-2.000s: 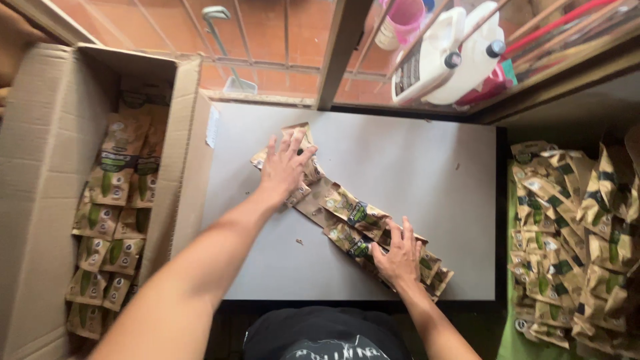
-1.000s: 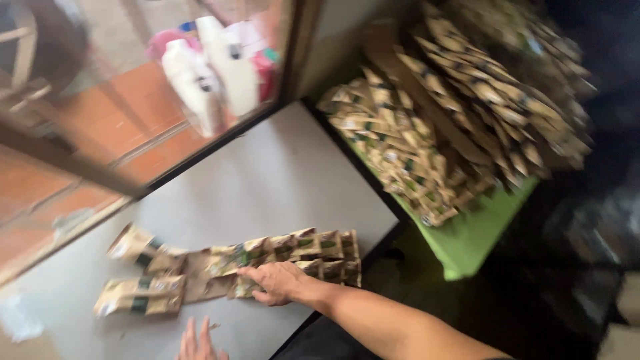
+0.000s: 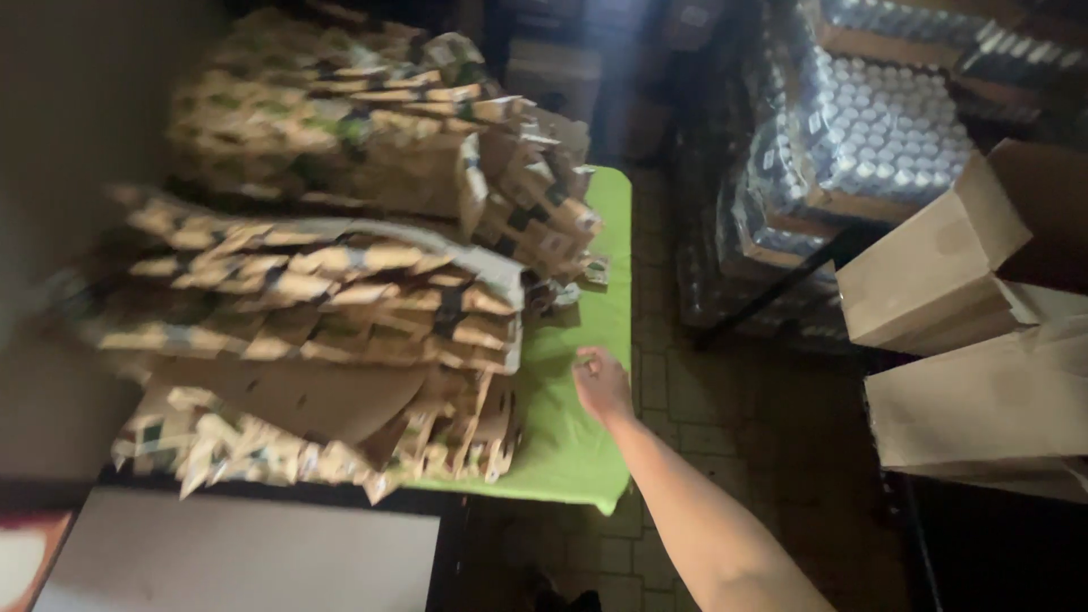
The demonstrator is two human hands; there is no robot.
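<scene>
My right hand [image 3: 603,384] is above the right part of a table with a green cloth [image 3: 565,442], its fingers curled; whether anything small is between them I cannot tell. To its left lie stacked strips of brown paper packets [image 3: 323,280] with dark bands, fixed on cardboard, blurred. A further heap of the same packets [image 3: 280,110] lies behind them on the same table. My left hand is outside the view.
A grey tabletop [image 3: 246,552] adjoins the green table at the lower left. Open cardboard boxes [image 3: 977,408] stand at the right. Behind them are plastic-wrapped trays of white-topped containers [image 3: 892,127]. A tiled floor [image 3: 680,408] runs between.
The view has swung far right, from the grey table to the green one. My right hand has left the packet strip on the grey table; my left hand has gone out of view.
</scene>
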